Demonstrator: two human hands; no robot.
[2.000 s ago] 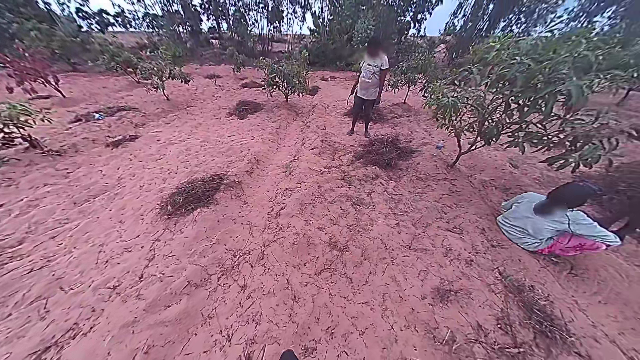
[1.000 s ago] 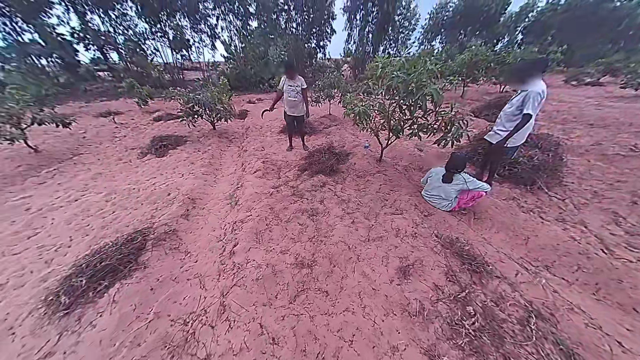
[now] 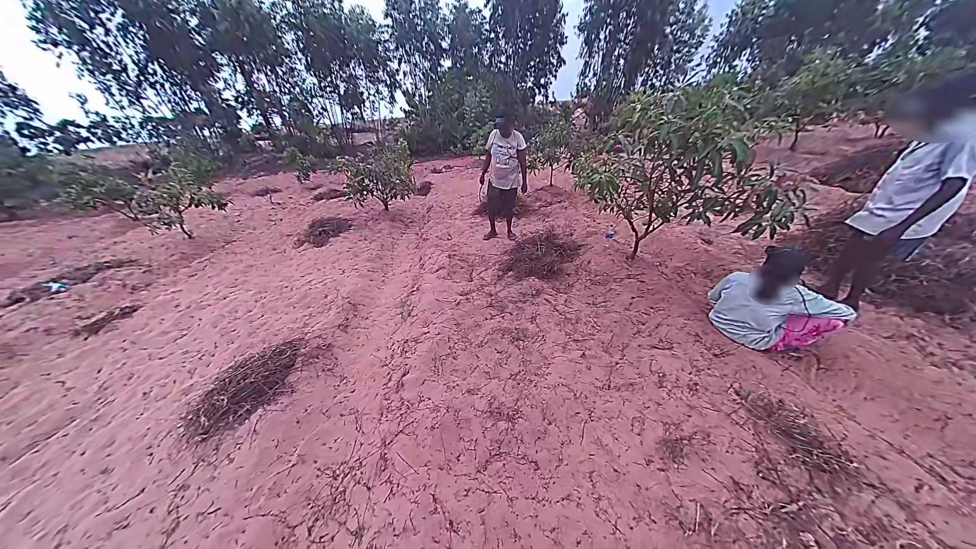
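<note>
Neither my left hand nor my right hand shows in the head view, so what they hold cannot be seen. Reddish sandy soil (image 3: 427, 427) fills the ground before me, strewn with thin dry stalks. A heap of dry plant stalks (image 3: 242, 387) lies to the left, and another heap (image 3: 541, 253) sits farther off near the middle. At the lower right is a looser patch of dry stalks (image 3: 797, 431).
A person in a light T-shirt (image 3: 504, 164) stands beyond the middle heap. At the right, one person sits on the ground (image 3: 762, 309) beside a standing person in a white shirt (image 3: 911, 191). A leafy young tree (image 3: 663, 168) grows nearby; a small bottle (image 3: 610, 232) lies left of its trunk.
The view has swung about between frames. The standing person in the T-shirt held a curved thing out to one side a second ago; that arm now hangs down.
</note>
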